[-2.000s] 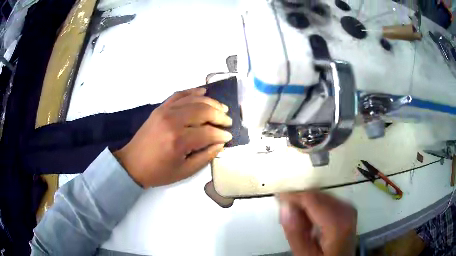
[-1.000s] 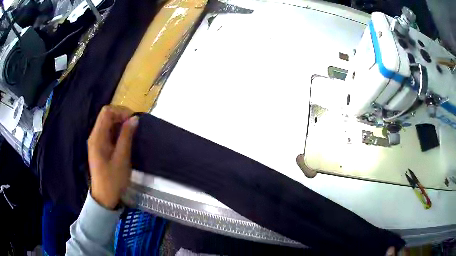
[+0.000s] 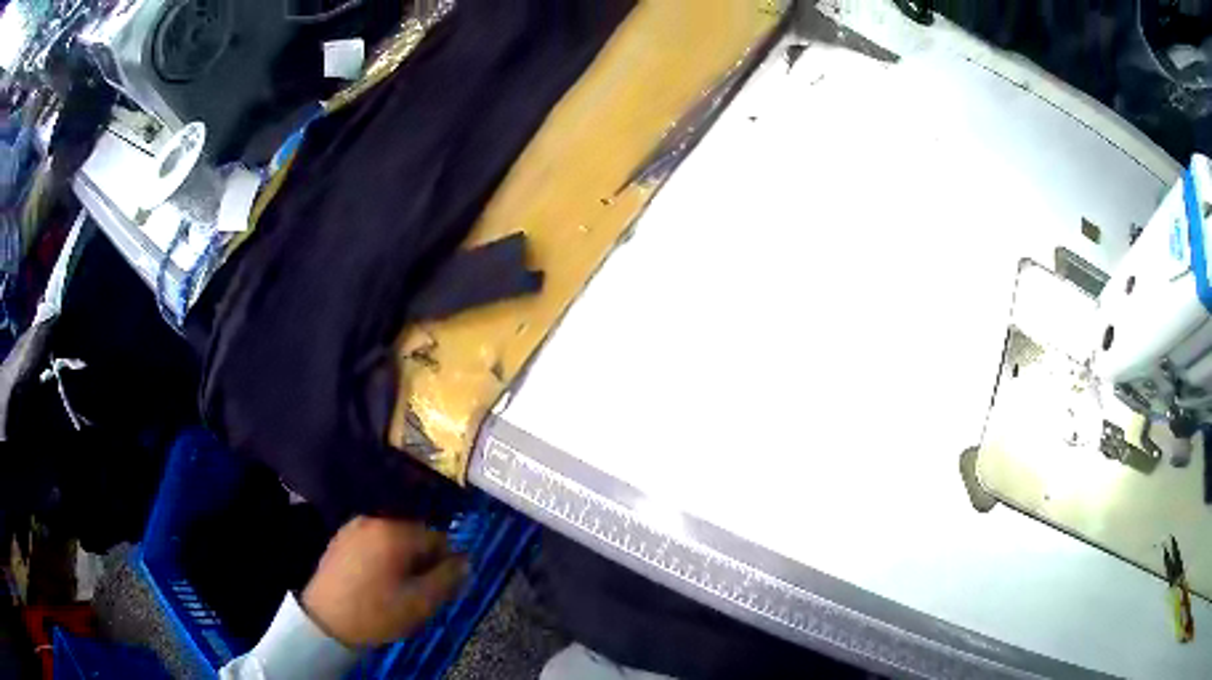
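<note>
My left hand (image 3: 386, 581) is low at the left, over the blue basket and just below the lower end of the dark fabric bundle (image 3: 352, 226). It is blurred with the fingers curled, and I cannot tell if it holds anything. The bundle hangs over the table's left edge. A small dark fabric piece (image 3: 481, 276) lies on the yellow-brown board (image 3: 585, 199), its left end against the bundle. My right hand is not in view.
The white table (image 3: 798, 306) has a measuring tape (image 3: 691, 571) along its front edge. The sewing machine (image 3: 1170, 292) is cut off at the right, with thread snips (image 3: 1178, 594) below it. The blue basket (image 3: 200, 611) stands below the table.
The view has swung left. The long dark strip held across the table is no longer seen there. My left hand has moved down below the table edge, and my right hand has left the picture.
</note>
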